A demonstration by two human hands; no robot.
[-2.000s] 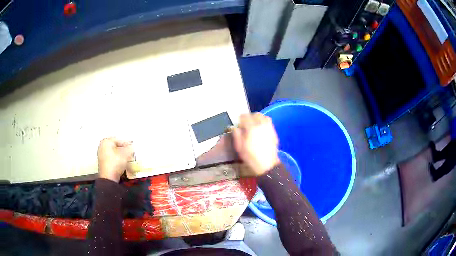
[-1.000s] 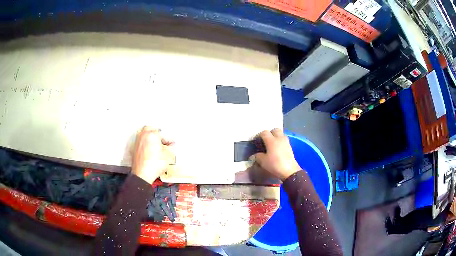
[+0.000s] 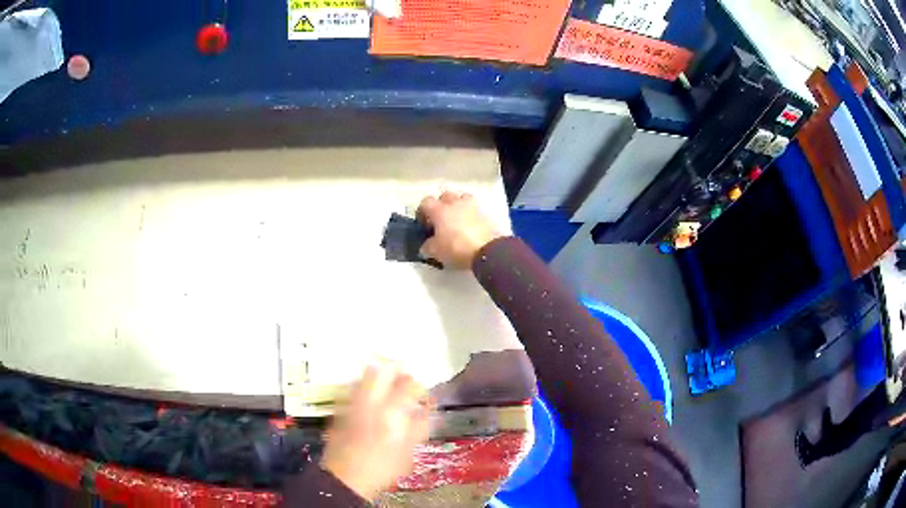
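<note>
My right hand (image 3: 457,230) is over the pale board (image 3: 129,258), its fingers on the right end of a dark flat piece (image 3: 400,238). Its fingertips are partly hidden, and I cannot tell whether more than one piece is under them. My left hand (image 3: 377,432) is blurred, at the board's front edge, over the right part of a pale flat block (image 3: 300,377). Whether it touches the block is unclear. A dark brownish sheet (image 3: 492,382) lies at the board's front right corner.
A front trough with dark scraps (image 3: 179,442) has a red-taped edge (image 3: 139,488). A blue bucket (image 3: 636,347) stands right of the board, partly behind my right forearm. The dark-blue press with labels is behind the board; a control box (image 3: 735,169) is at right.
My right hand has moved from the front dark piece to the back one; the front piece no longer shows separately. My left hand has moved right along the block's front edge.
</note>
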